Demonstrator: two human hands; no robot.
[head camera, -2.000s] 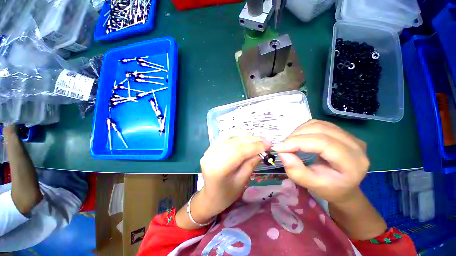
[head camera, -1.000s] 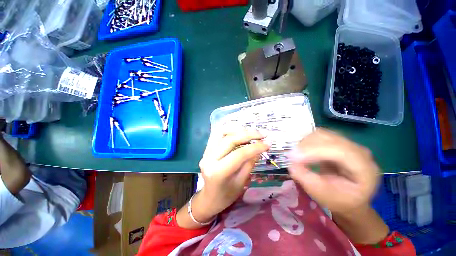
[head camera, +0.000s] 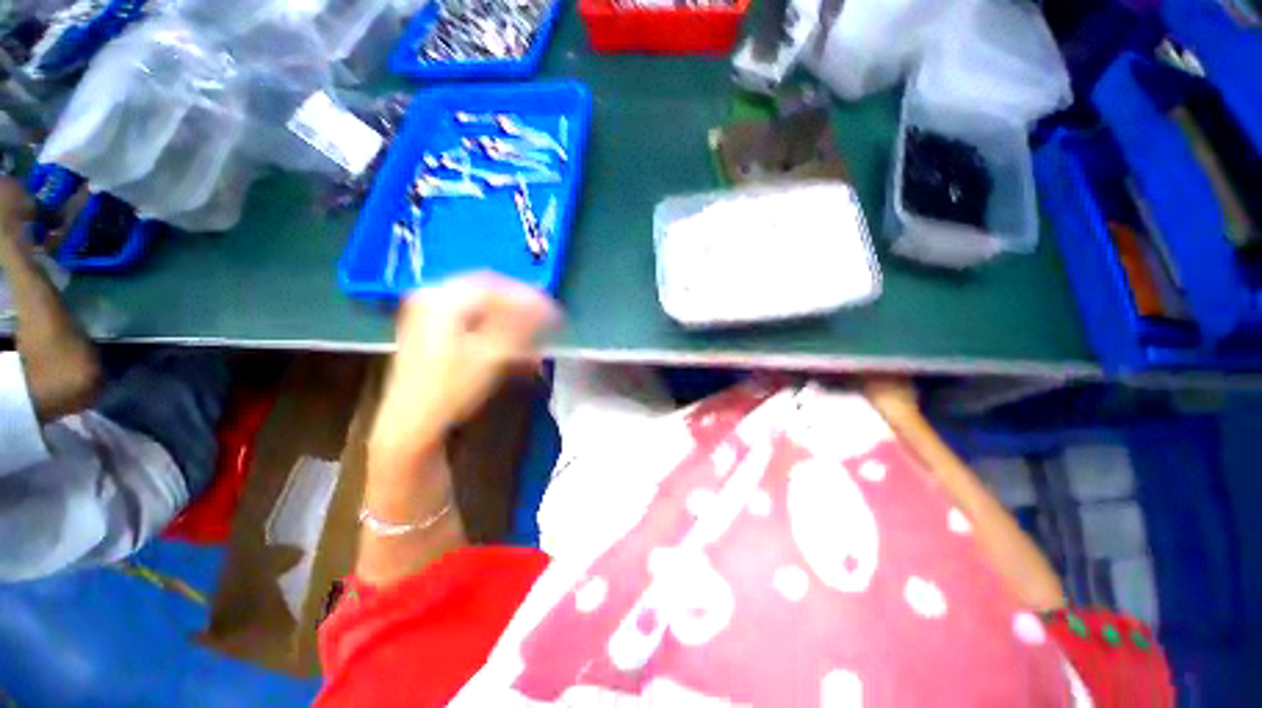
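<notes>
My left hand (head camera: 475, 332) is blurred and curled at the near edge of the large blue tray (head camera: 473, 249); whether it holds anything cannot be told. The tray holds scattered dark-ended pins. My right hand is not visible; only the forearm shows, running down under the bench edge beside the apron. The clear tub of pins (head camera: 768, 256) stands at the bench front and looks washed out white. The press fixture (head camera: 778, 145) is behind it. The tub of black rings (head camera: 947, 180) is at its right.
A small blue tray of rods (head camera: 482, 35) and a red tray (head camera: 664, 25) stand at the back. Plastic bags (head camera: 180, 111) lie at left. Blue bins (head camera: 1128, 263) line the right edge. Another person's arm (head camera: 49, 325) is at far left. The bench edge runs across in front of me.
The view has shifted and blurred. My left hand has moved from the pin tub to the blue tray's near edge. My right hand has left the tub and dropped out of sight below the bench edge.
</notes>
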